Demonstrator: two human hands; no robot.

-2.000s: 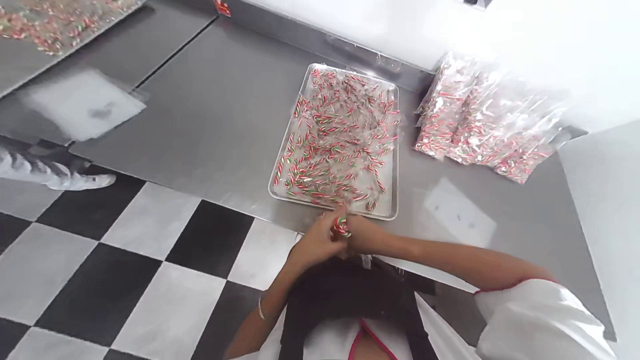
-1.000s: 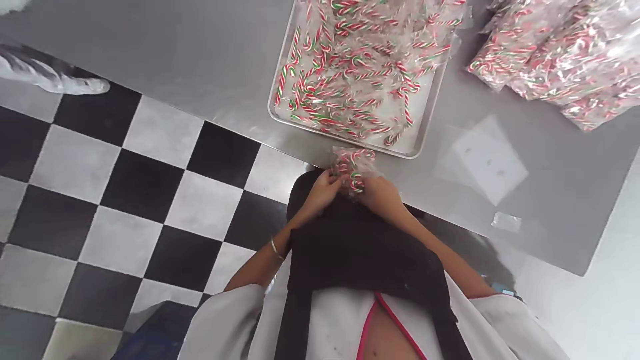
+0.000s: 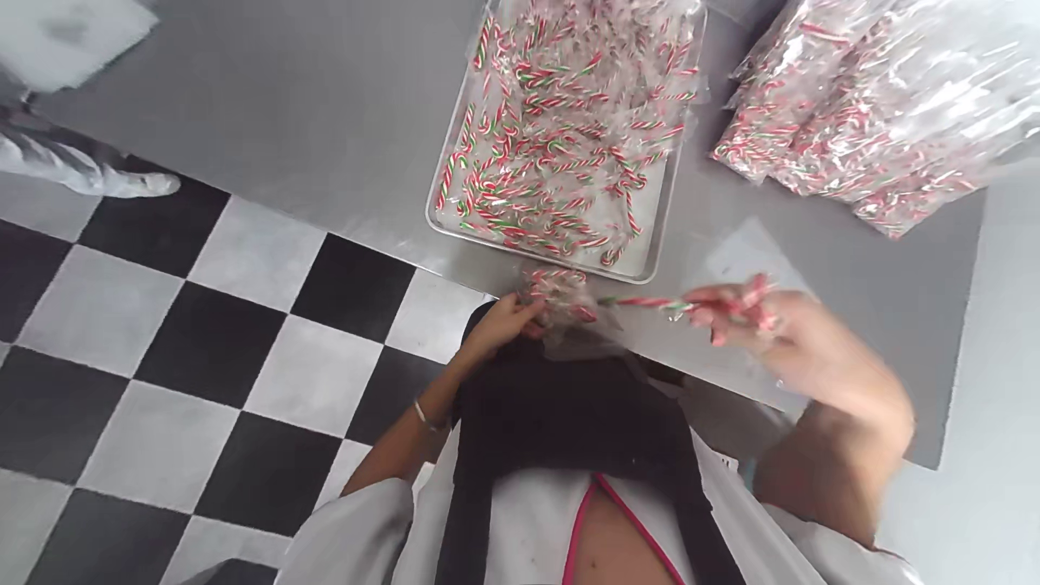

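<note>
My left hand [image 3: 505,323] grips a clear plastic bag [image 3: 561,302] with small candy canes in it, at the table edge just below the tray. Out to the right, my right hand [image 3: 743,317] holds several red, white and green candy canes [image 3: 650,303]; motion blurs it, and one cane points toward the bag. Beyond both hands lies a metal sheet tray [image 3: 540,257] covered with many small candy canes [image 3: 561,162], apparently in clear wrap.
Filled clear bags of candy canes [image 3: 845,122] are stacked right of the tray on the metal table [image 3: 309,122]. A pale sheet [image 3: 751,252] lies by my right hand, and another whitish sheet [image 3: 73,41] at the far left. Another person's shoe [image 3: 142,185] shows at left.
My hands were together at the bag in both earlier frames. My right hand has moved away to the right, with candy canes in it, while my left stays on the bag.
</note>
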